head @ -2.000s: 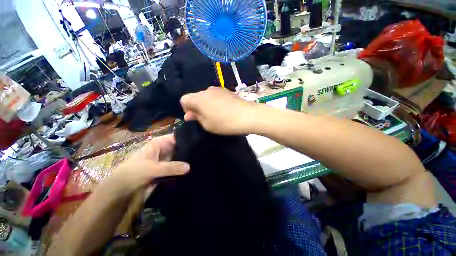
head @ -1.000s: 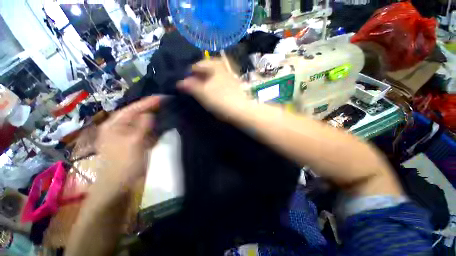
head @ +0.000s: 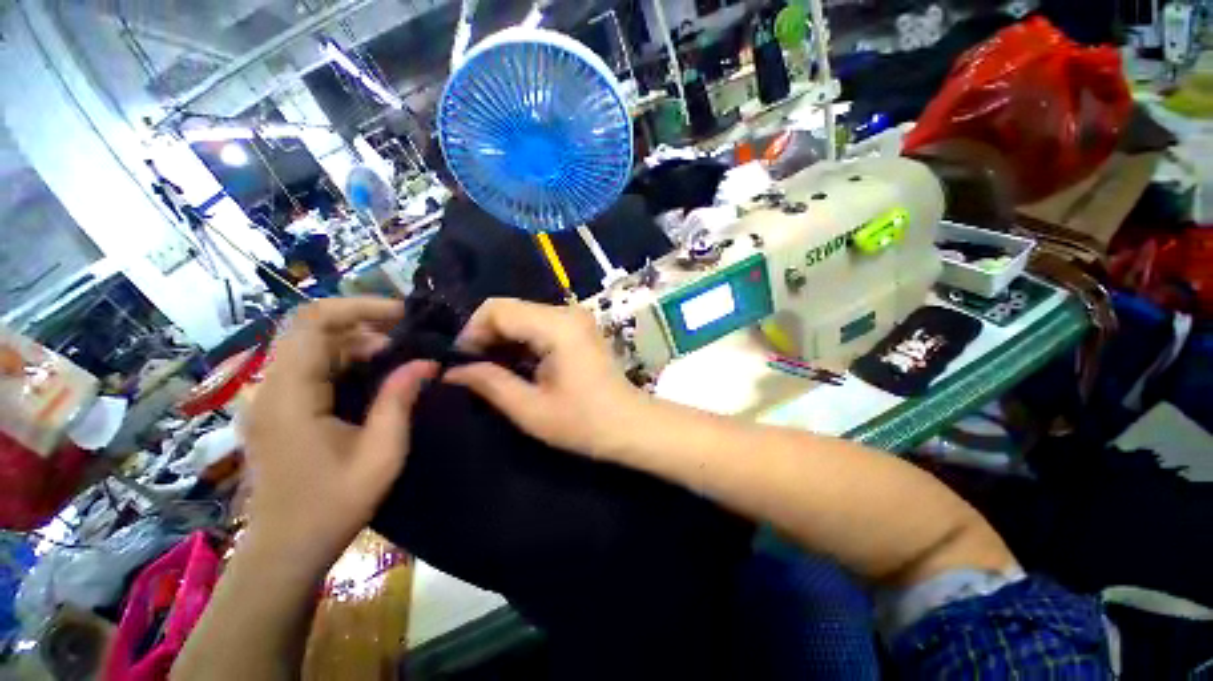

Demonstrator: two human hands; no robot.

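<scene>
A black fabric panel [head: 532,532] hangs from both hands in front of me and falls over my lap. My left hand [head: 333,412] grips its upper edge, thumb towards the middle. My right hand [head: 552,379] pinches the same edge close beside it. The cloth between the fingertips is bunched, and its details are too dark to tell. The cream sewing machine [head: 865,266] with its green control panel [head: 716,306] stands just beyond and right of my right hand. Its needle area is hidden behind my right hand.
Snips [head: 806,370] and a dark pouch with a pale print [head: 918,351] lie on the white table. A blue fan [head: 536,129] stands above the machine. A white tray [head: 984,260] and red plastic bag [head: 1024,107] are at right, a pink basket [head: 162,605] at lower left.
Both hands have come together at the cloth's upper edge, and the cloth is held up across the front. The view has shifted, showing the snips and pouch, which the right arm hid at first.
</scene>
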